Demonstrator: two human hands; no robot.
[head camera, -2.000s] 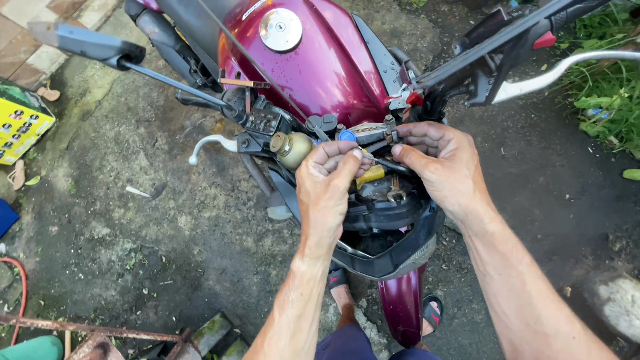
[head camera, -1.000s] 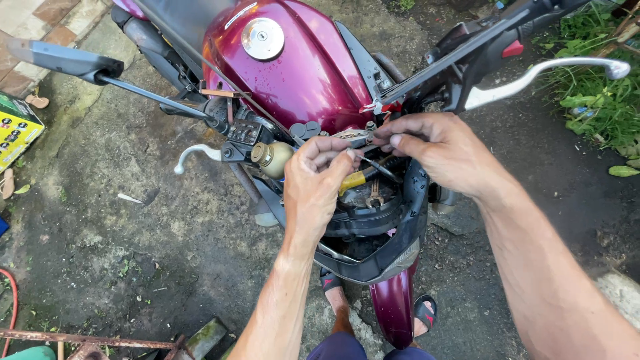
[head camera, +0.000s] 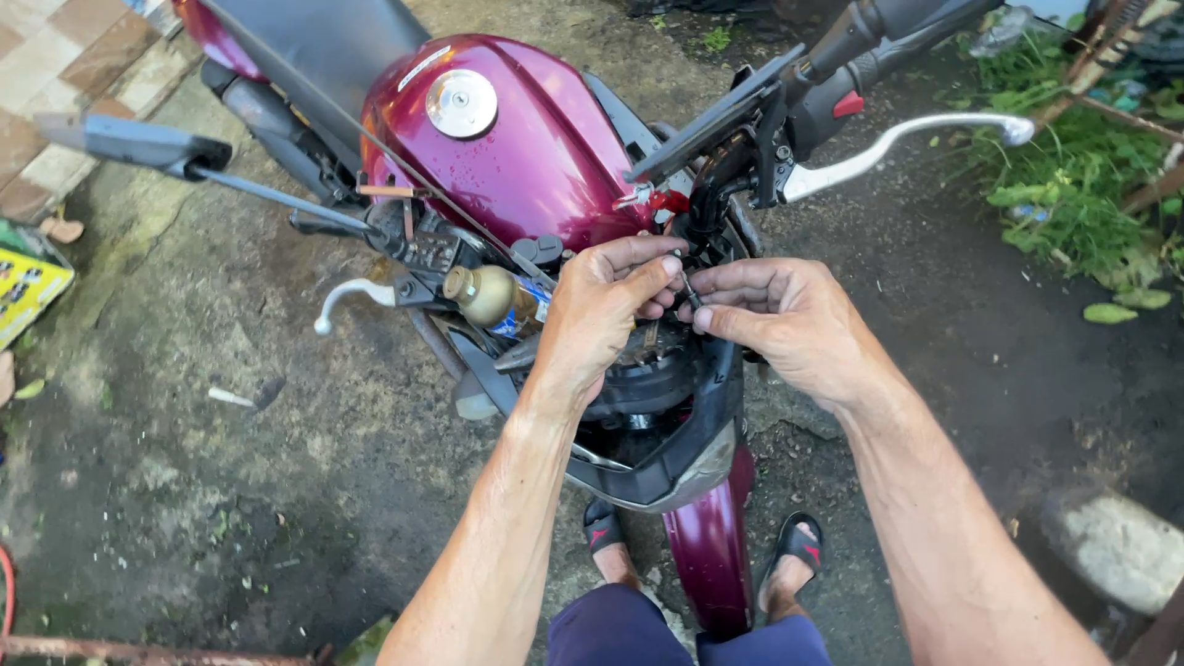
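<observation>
Above the handlebar area of a purple motorcycle, whose fuel tank (head camera: 527, 139) lies just beyond, my left hand (head camera: 620, 296) and my right hand (head camera: 777, 310) nearly meet. Between their fingertips they pinch a small, thin dark part (head camera: 689, 294); it is too small to name surely. Beneath the hands is the black front housing (head camera: 647, 384). Left of my left hand stands a round tan bottle or reservoir (head camera: 483, 294), beside a blue-labelled container (head camera: 523, 313). Red and white wiring or cloth (head camera: 664, 202) shows behind the fingers.
A silver lever (head camera: 906, 148) juts out at the right, another (head camera: 356, 298) at the left. A mirror (head camera: 139, 143) reaches out on a long stem. The purple front fender (head camera: 710, 555) lies between my sandalled feet. Around are concrete ground (head camera: 231, 481), green weeds (head camera: 1073, 185) and a pale stone (head camera: 1119, 550).
My hands have shifted on the small part; it was a longer dark piece slanting below the fingers in earlier frames. The yellow item under the hands is now mostly hidden by my left hand.
</observation>
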